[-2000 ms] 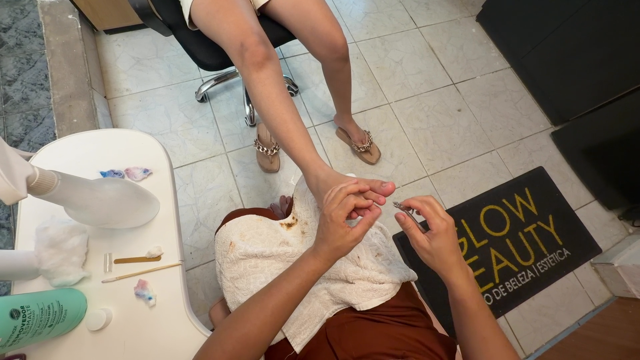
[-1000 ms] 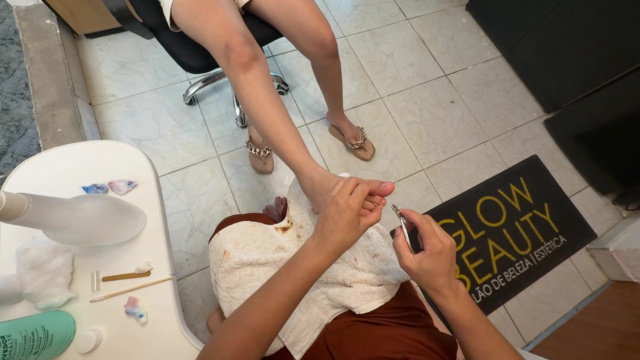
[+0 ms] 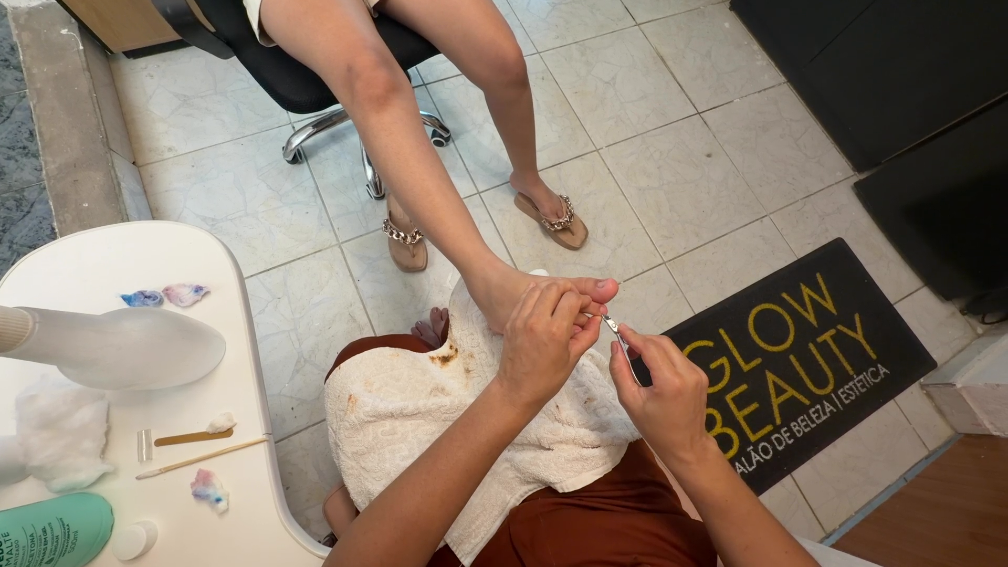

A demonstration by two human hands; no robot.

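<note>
A seated person's bare foot (image 3: 496, 291) rests over the white towel (image 3: 402, 425) on my lap. My left hand (image 3: 543, 339) is wrapped over the front of this foot, with its fingers and thumb at the smaller toes, below the big toe (image 3: 602, 290). In my right hand (image 3: 661, 386) are metal cuticle nippers (image 3: 616, 327), whose tip touches or nearly touches a toe beside my left fingertips. Whether the nippers' jaws are closed cannot be told. The towel has brown stains.
On the white table (image 3: 189, 252) at left lie stained cotton pieces (image 3: 209, 490), cotton wool (image 3: 63, 433), a wooden stick (image 3: 201, 458), a nail file (image 3: 189, 438), a spray bottle (image 3: 142, 346) and a green bottle (image 3: 59, 531). A sandalled foot (image 3: 551, 213), office chair (image 3: 315, 87) and black mat (image 3: 795, 362) are beyond.
My right hand has brought the nippers from a little way off up to the smaller toes. My left hand has stayed on the foot.
</note>
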